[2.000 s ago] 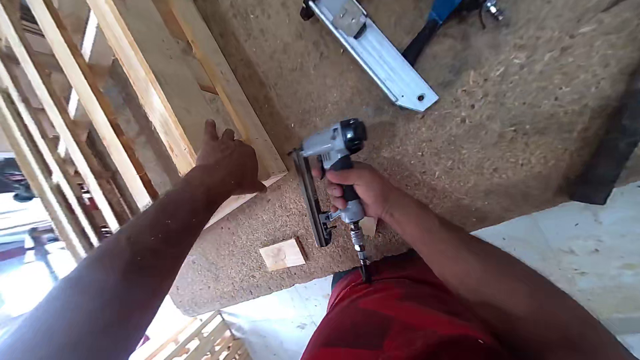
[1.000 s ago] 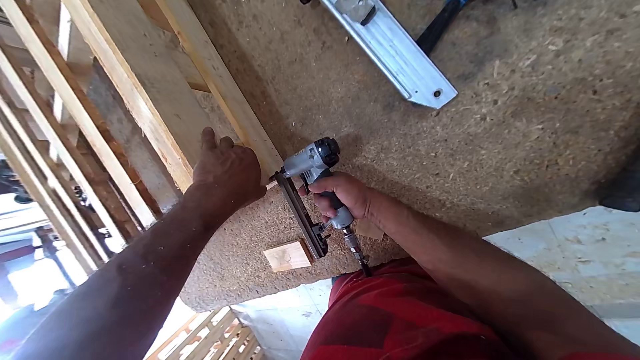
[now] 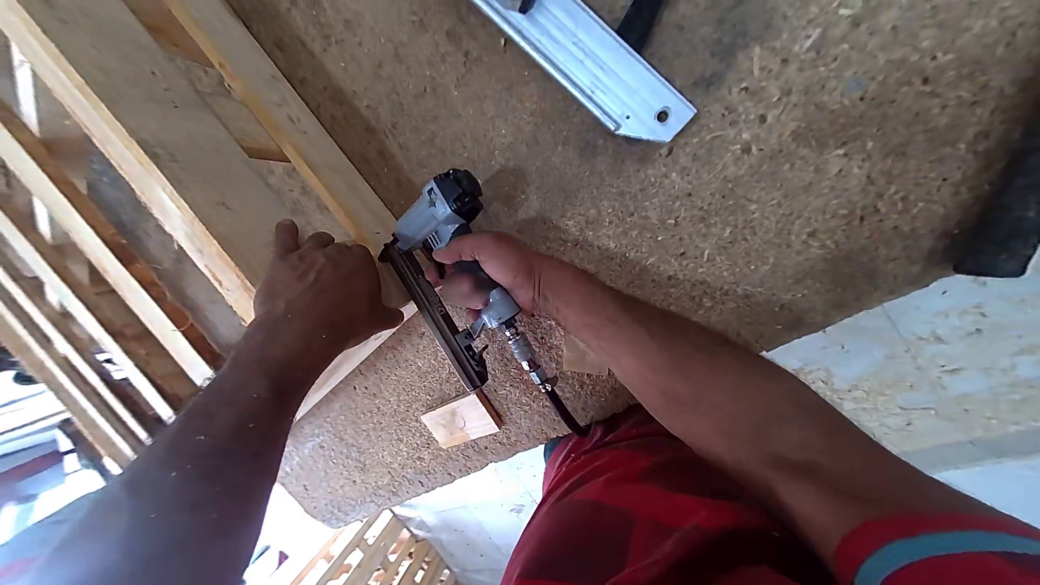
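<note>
My right hand (image 3: 487, 272) grips the handle of a grey and black pneumatic stapler (image 3: 439, 268), with an air hose (image 3: 565, 410) coupled below the handle. The tool's nose is at the end of a wooden slat (image 3: 301, 138) of a slatted wooden frame. My left hand (image 3: 321, 292) rests on the corner of that frame, just left of the nose, with its thumb toward the tool; what lies under its fingers is hidden. A small wood block (image 3: 461, 420) lies on the particleboard bench below the magazine.
The particleboard bench (image 3: 780, 187) bears a metal mitre guide or saw part (image 3: 597, 73) at the top and a dark object (image 3: 1003, 211) at the right edge. Wooden slats (image 3: 81, 236) stand at the left. Another slatted wooden piece (image 3: 386, 552) is below the bench edge.
The stapler in my right hand has moved left and up, onto the slat's end beside my left hand. My left hand stays at the frame's corner. The view has shifted somewhat.
</note>
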